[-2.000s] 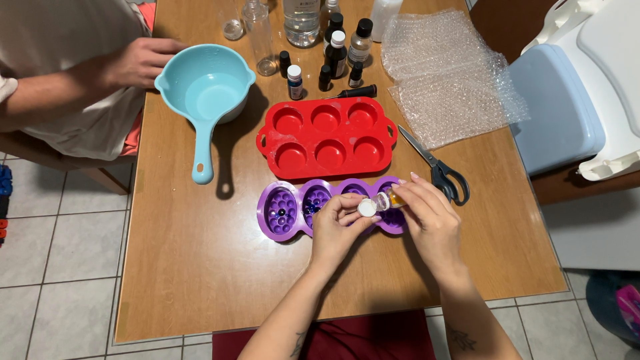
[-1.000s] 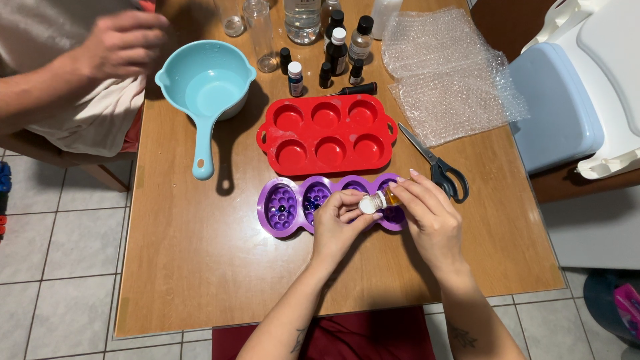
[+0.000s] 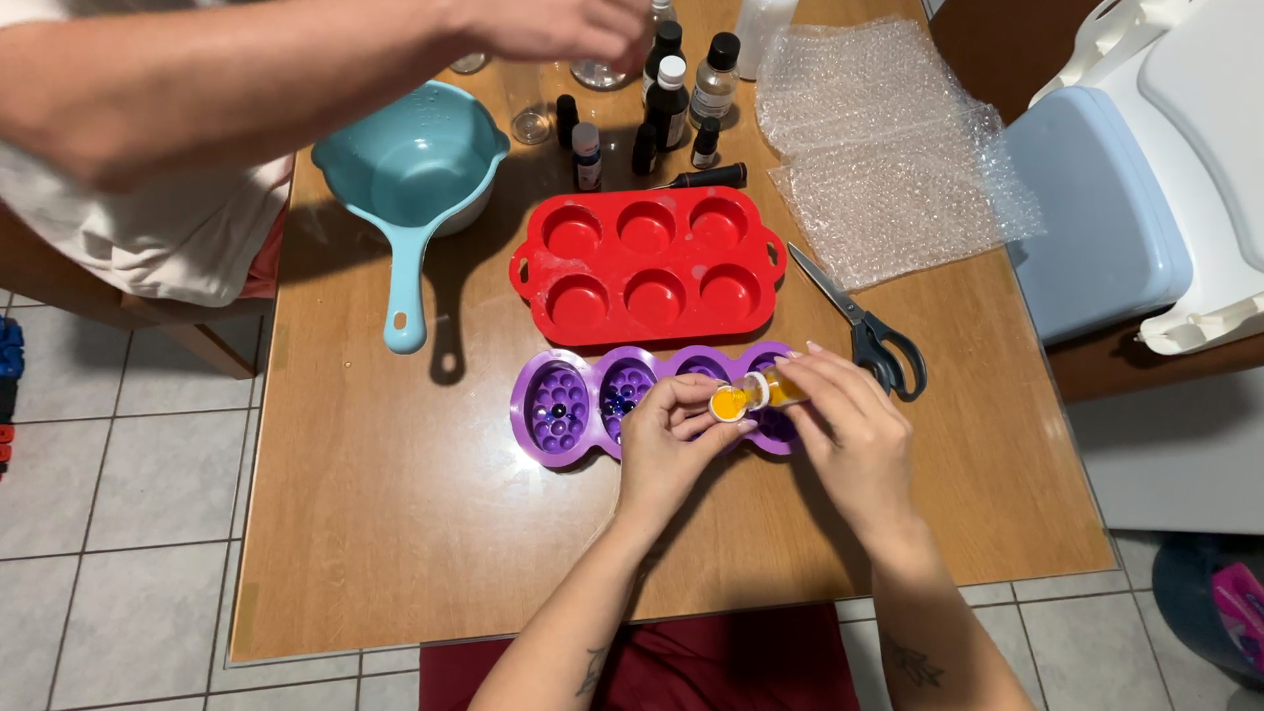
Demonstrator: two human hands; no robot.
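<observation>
My left hand [image 3: 673, 434] pinches a small white cap [image 3: 730, 403] with yellow-orange content in it. My right hand [image 3: 851, 434] holds a small clear vial [image 3: 780, 387] of the same yellow-orange material, tilted with its mouth at the cap. Both hands are above the right part of a purple silicone mold [image 3: 599, 407], partly hiding it. Dark blue drops or beads lie in its two left cavities. Behind it lies a red silicone mold [image 3: 681, 265] with several round cups, some bearing whitish residue.
Black-handled scissors [image 3: 869, 331] lie to the right, below bubble wrap [image 3: 889, 148]. A light-blue pan [image 3: 407, 197] holding clear liquid stands left. Several small bottles [image 3: 667, 104] stand at the back. Another person's arm [image 3: 257, 74] reaches across the upper left.
Yellow-orange content now shows in the cap, which looked white before. The other person's arm has moved right, over the pan and toward the bottles. My hands have stayed about where they were.
</observation>
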